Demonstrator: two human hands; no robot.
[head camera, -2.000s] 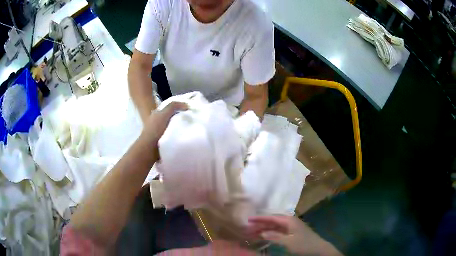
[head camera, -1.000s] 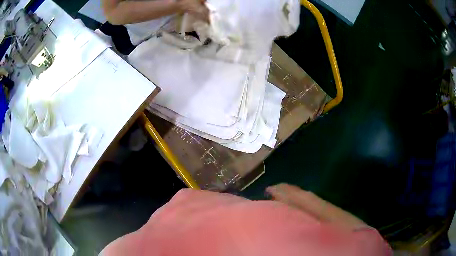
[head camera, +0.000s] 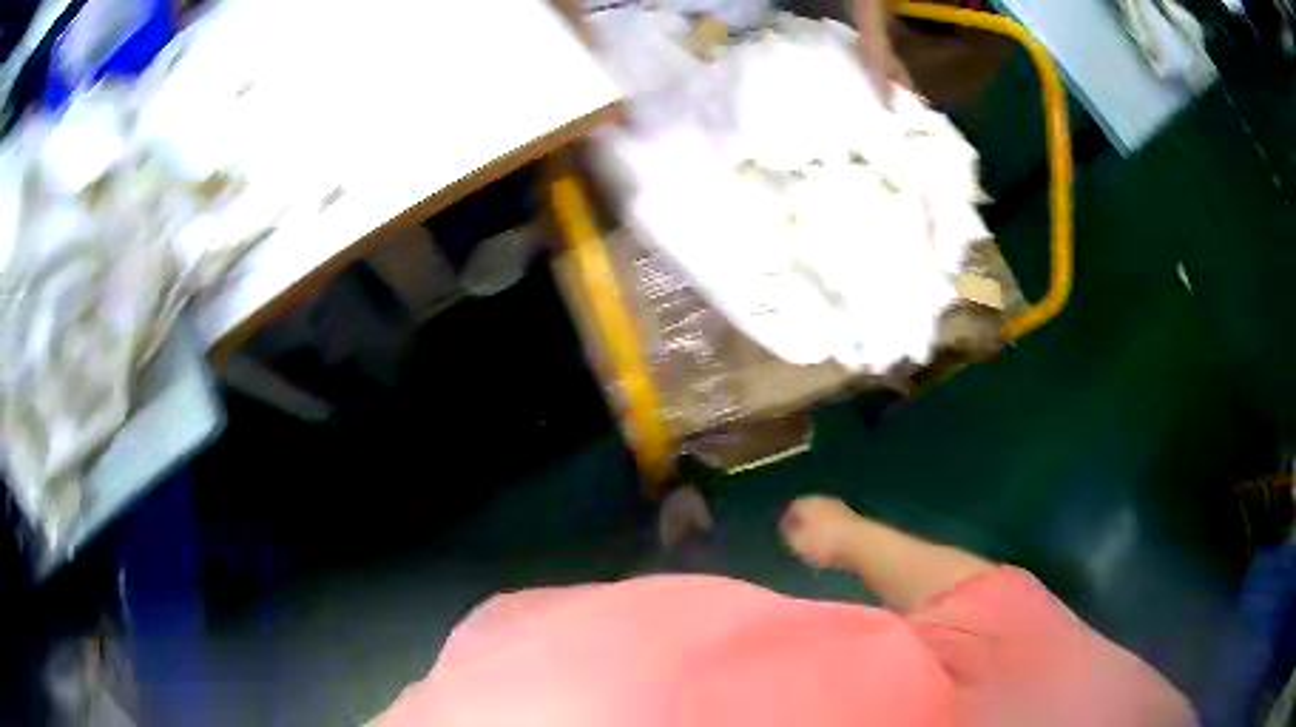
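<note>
White cut pieces lie in a heap on the brown board of the yellow trolley, in front of me at the upper centre. My right hand hangs low at the lower centre right, apart from the heap. It is small and blurred, and its fingers cannot be made out. My left hand is out of the picture. Another person's fingers touch the far side of the heap.
The trolley has yellow tube frames at both sides. A white table with a wooden edge stands at the left, with crumpled white cloth at its end. A pale table is at the upper right. The floor is green.
My left hand has gone from the picture and my right hand no longer touches the white pieces. The other person's bundle now lies in the trolley heap. The view has turned down and left.
</note>
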